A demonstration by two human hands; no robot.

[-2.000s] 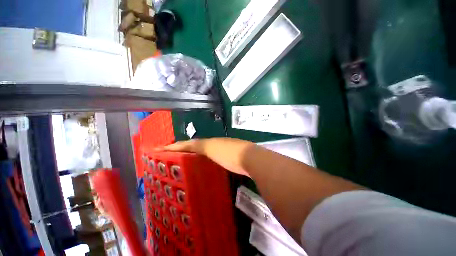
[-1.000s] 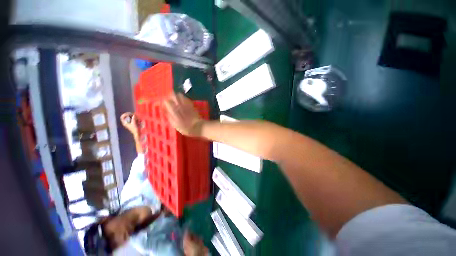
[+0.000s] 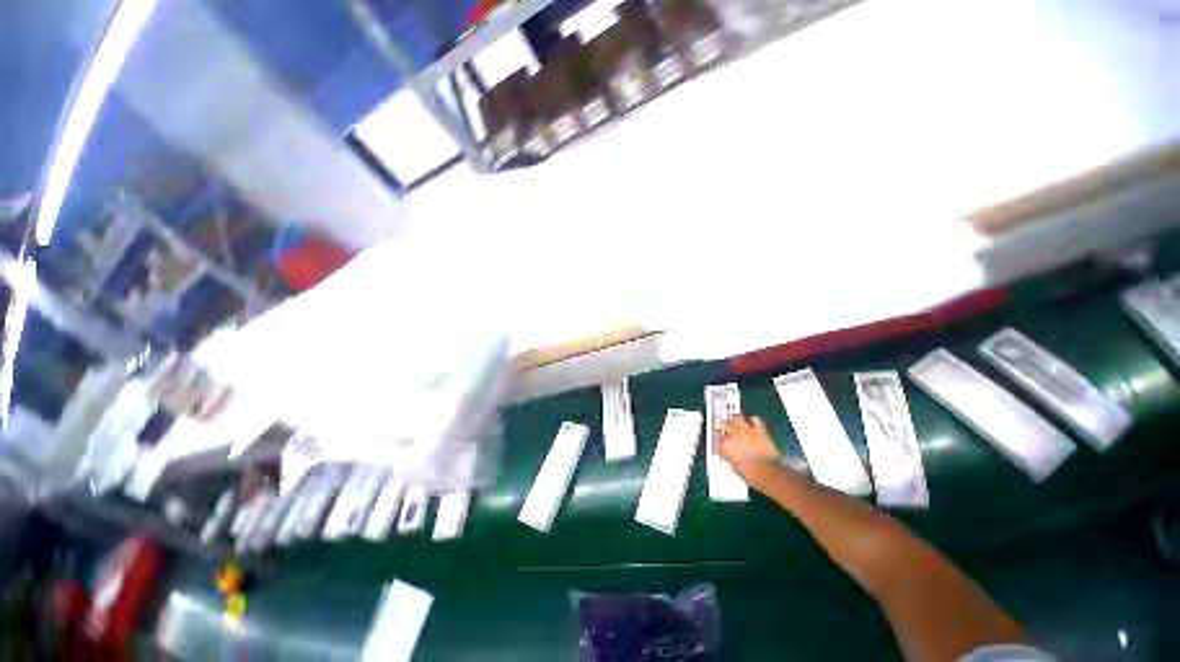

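Note:
My right hand (image 3: pixel 747 446) reaches in from the lower right, over the upper part of a long narrow white box (image 3: pixel 727 479) on the green line. Its fingers are over dark contents in that box. The hand is small and blurred, so I cannot tell whether it holds something. Another white box (image 3: pixel 670 472) lies just left of it and a further one (image 3: pixel 823 433) just right. My left hand is out of the picture.
More white boxes (image 3: pixel 893 440) lie along the green line (image 3: pixel 518 582) on both sides. A bag of dark parts (image 3: pixel 647 625) lies at the near edge. A raised white shelf (image 3: pixel 725 233) runs behind, with a red strip (image 3: pixel 867 330) below it.
The view has swung away from the red trays and the worker beside them to the row of white boxes. My right hand has moved from the tray to a white box.

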